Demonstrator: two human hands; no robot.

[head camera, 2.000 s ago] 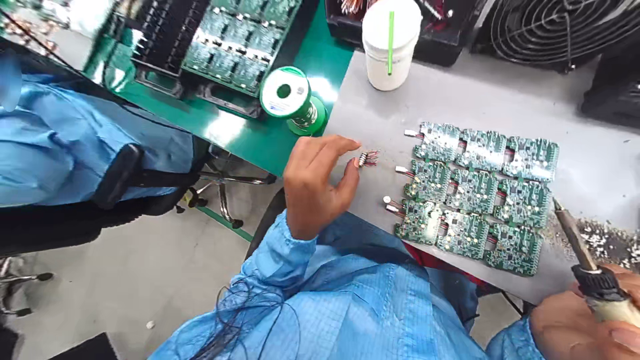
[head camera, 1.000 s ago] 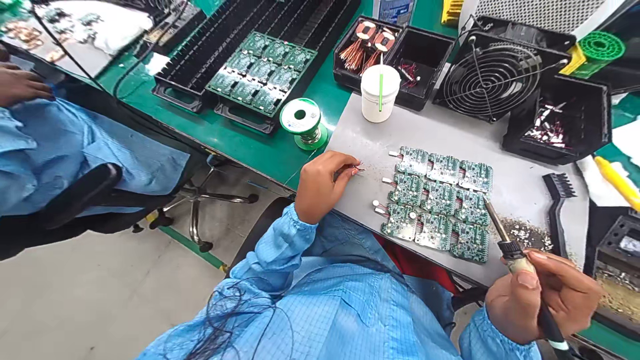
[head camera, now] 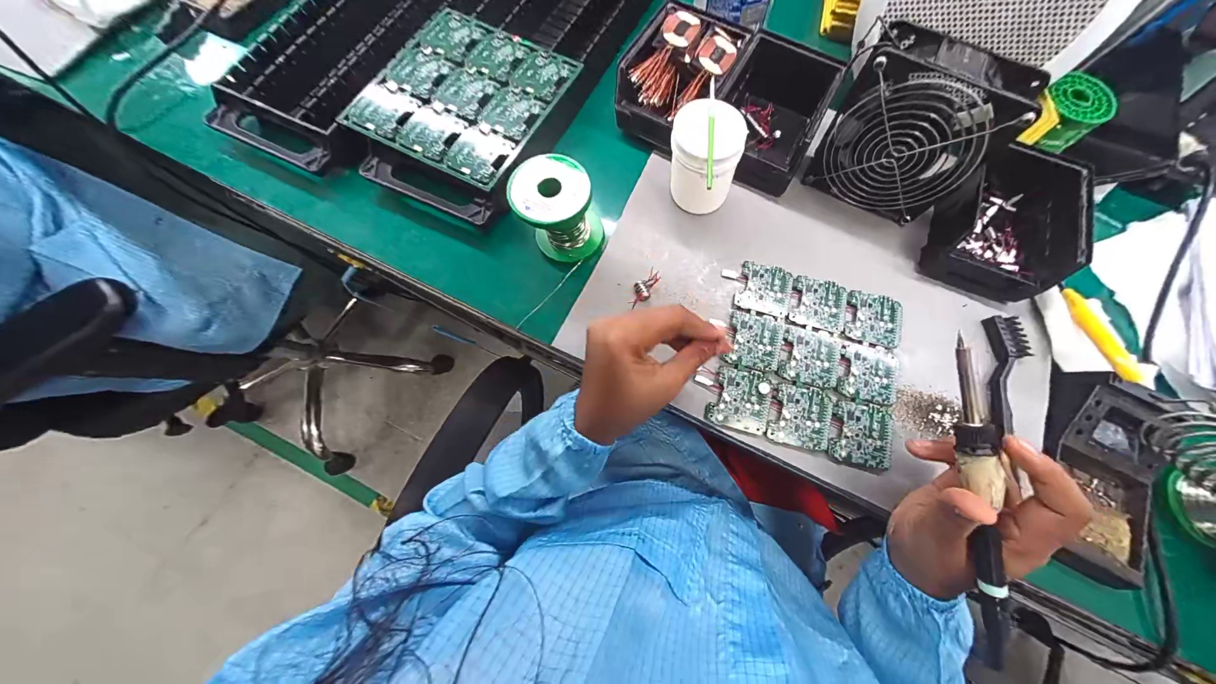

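Observation:
My left hand point(head camera: 646, 366) has its thumb and forefinger pinched together at the left edge of a panel of green circuit boards point(head camera: 812, 366), by a white connector; whether it grips that connector is hidden by the fingertips. My right hand point(head camera: 993, 513) holds a soldering iron point(head camera: 978, 446) upright, its tip pointing away from me, right of the panel. A small component with red wires point(head camera: 645, 287) lies on the grey mat point(head camera: 617, 242), beyond my left hand. Several white connectors with wires stick out from the panel's left side.
A solder wire spool point(head camera: 560, 209) and a white cup with a green straw point(head camera: 706, 157) stand beyond the mat's left part. Behind are parts bins point(head camera: 1012, 223), a fan point(head camera: 898, 142) and a rack with another panel point(head camera: 465, 95). A black brush point(head camera: 1005, 370) lies right; a person sits left.
My left hand has moved right, from the small wired component to the panel's left edge. The component now lies loose on the mat. The soldering iron has turned more upright, away from the boards.

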